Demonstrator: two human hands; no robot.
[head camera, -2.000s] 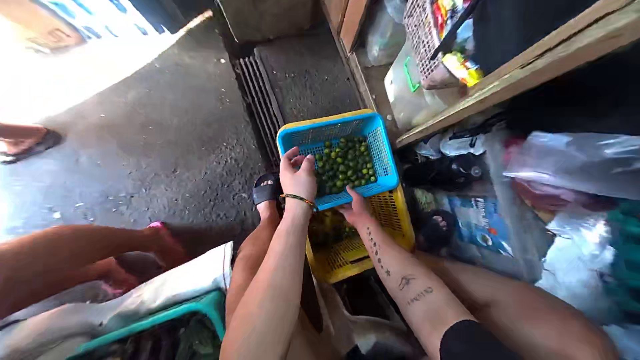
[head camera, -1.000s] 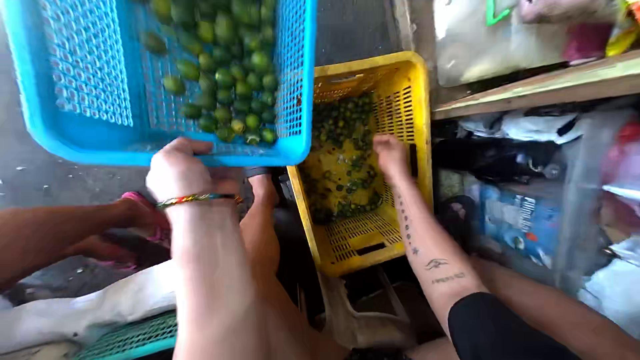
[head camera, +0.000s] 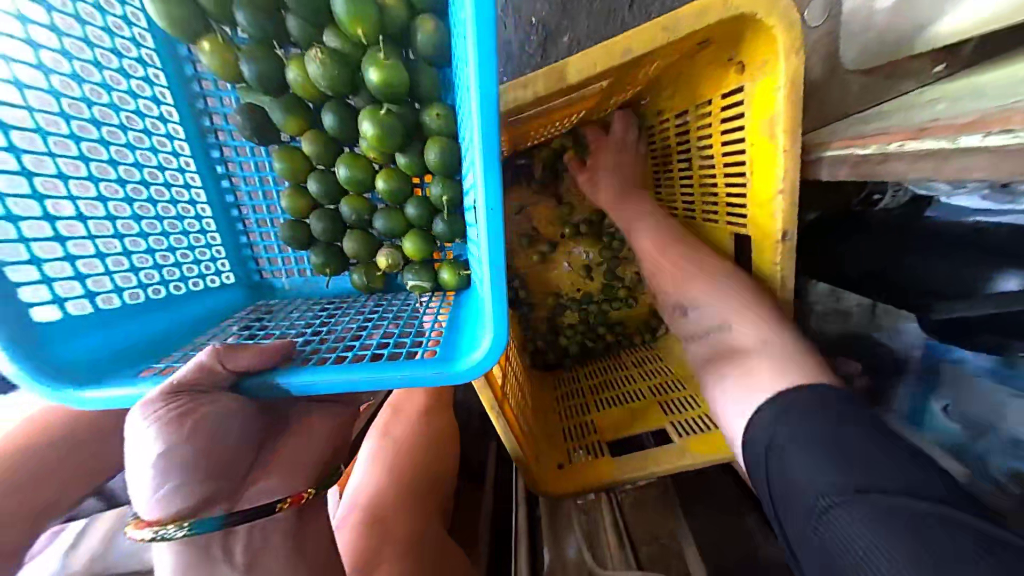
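Note:
My left hand (head camera: 232, 424), with a braided bracelet at its wrist, grips the near rim of a blue plastic basket (head camera: 472, 320), thumb over the edge. Many small green citrus fruits (head camera: 384, 128) lie in that basket, bunched toward its right side. To the right, a deep yellow plastic crate (head camera: 780, 160) stands lower down, with more small green fruits (head camera: 600, 320) scattered over its bottom. My right hand (head camera: 612, 160) reaches inside the crate at its far end, fingers bent at the fruits there; whether it holds any cannot be made out.
A wooden shelf edge (head camera: 912, 156) runs along the right, with dark items and plastic-wrapped goods below it. A translucent container (head camera: 928, 32) sits at the top right. Bare legs show under the blue basket, and dark pavement lies beyond the crate.
The blue basket, earlier above the yellow crate, is now at its left, held by my left hand alone. My right hand has left the basket and moved into the crate, further toward its far end.

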